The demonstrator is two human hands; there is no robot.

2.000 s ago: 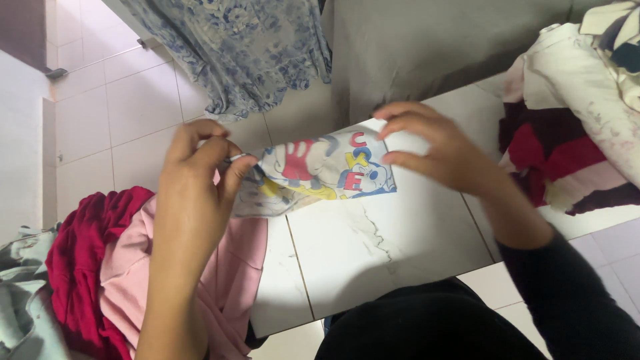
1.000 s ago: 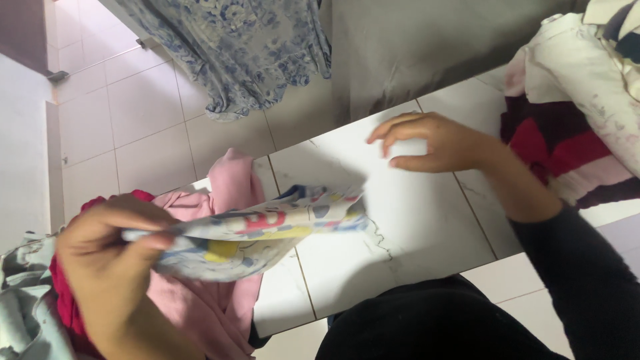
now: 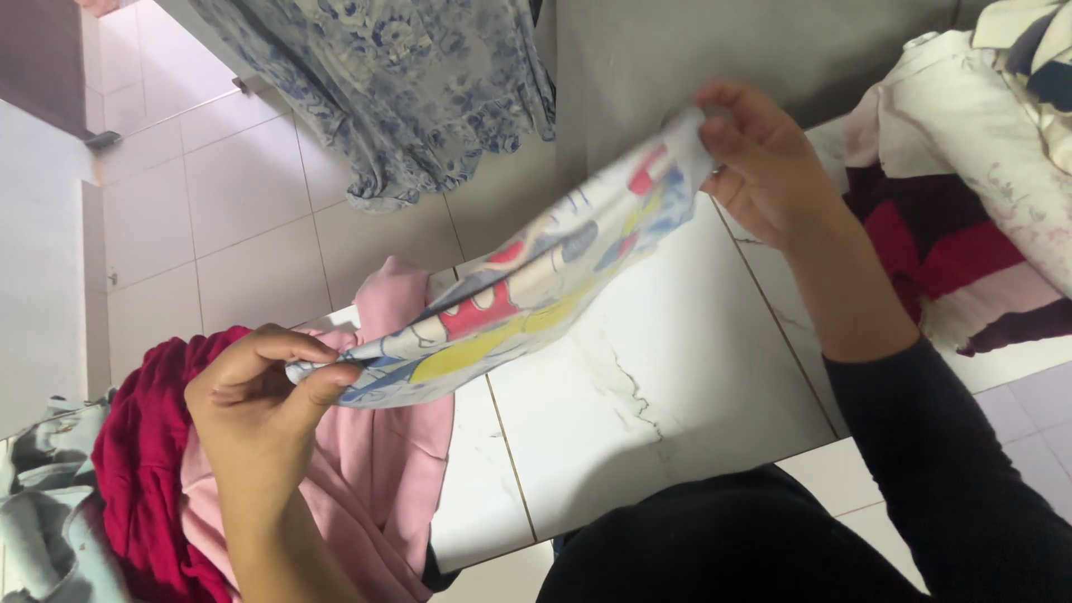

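Observation:
A white cloth printed in red, yellow and blue [image 3: 502, 310] is stretched in the air between my hands, folded along its length and slanting up to the right. My left hand [image 3: 272, 402] pinches its lower left end between thumb and fingers. My right hand [image 3: 758, 159] grips the upper right end; its fingertips are a little blurred. Beneath the cloth lies a tiled ledge with marble-like veins [image 3: 670, 360]. Under and beside my left hand is a pink garment [image 3: 394, 469].
A crimson garment [image 3: 151, 444] and a pale grey-green one [image 3: 50, 519] are heaped at the left. Striped maroon and pink cloth [image 3: 980, 251] and a cream floral cloth [image 3: 946, 109] lie at the right. A blue floral cloth [image 3: 419, 75] hangs beyond the ledge, beside a grey surface [image 3: 670, 50].
One second ago my right hand was off the cloth; now it holds the far end. That end has risen, and the cloth is drawn out longer between my hands.

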